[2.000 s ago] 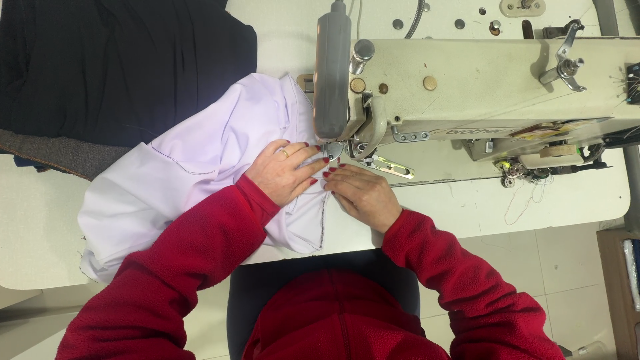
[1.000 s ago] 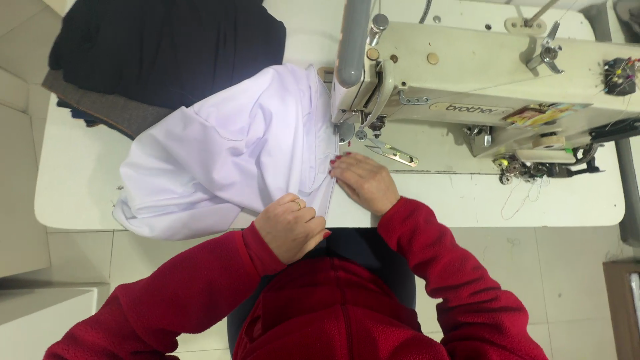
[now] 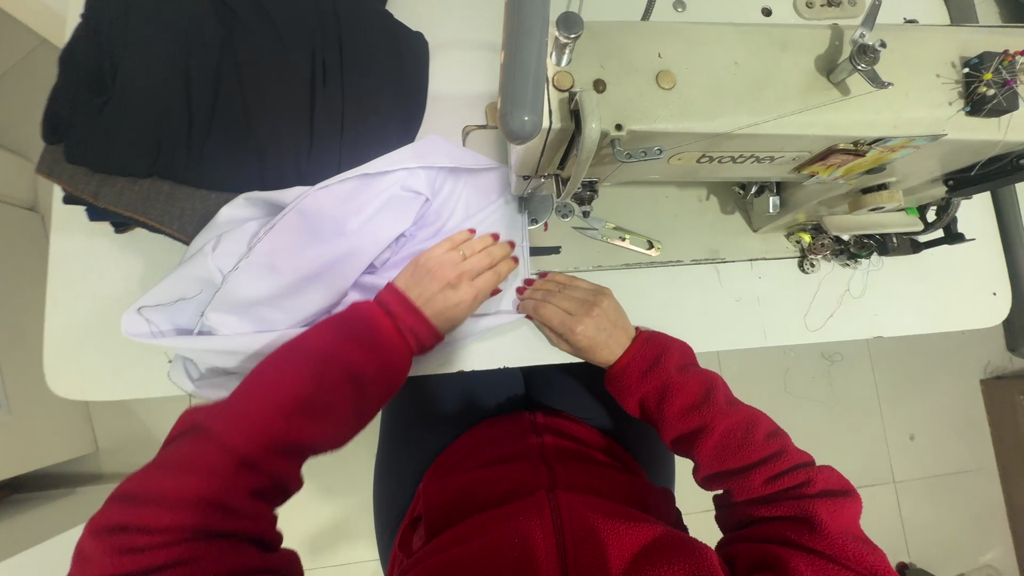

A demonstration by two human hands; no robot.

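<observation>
White fabric (image 3: 320,248) lies over the left part of the sewing table, its right edge running up to the presser foot area of a Brother sewing machine (image 3: 704,104). My left hand (image 3: 462,278) rests flat on the fabric, fingers slightly spread, left of that edge. At the fabric's right edge, just below the machine bed, my right hand (image 3: 580,314) has its fingertips on the hem; its thumb is hidden, so a pinch cannot be made out. Thread snips (image 3: 620,238) lie on the machine bed right of the needle area. The needle itself is hidden.
Folded black fabric (image 3: 240,88) lies at the back left on a grey cloth (image 3: 132,188). A pincushion with pins (image 3: 992,84) sits on the machine at the far right. Several bobbins and threads (image 3: 840,246) hang beside the machine. The white tabletop's (image 3: 720,308) front edge is near my lap.
My left hand has moved from the fabric's front edge up onto the fabric near the machine. The fabric's left part has been folded over differently, and a long seam now shows on it.
</observation>
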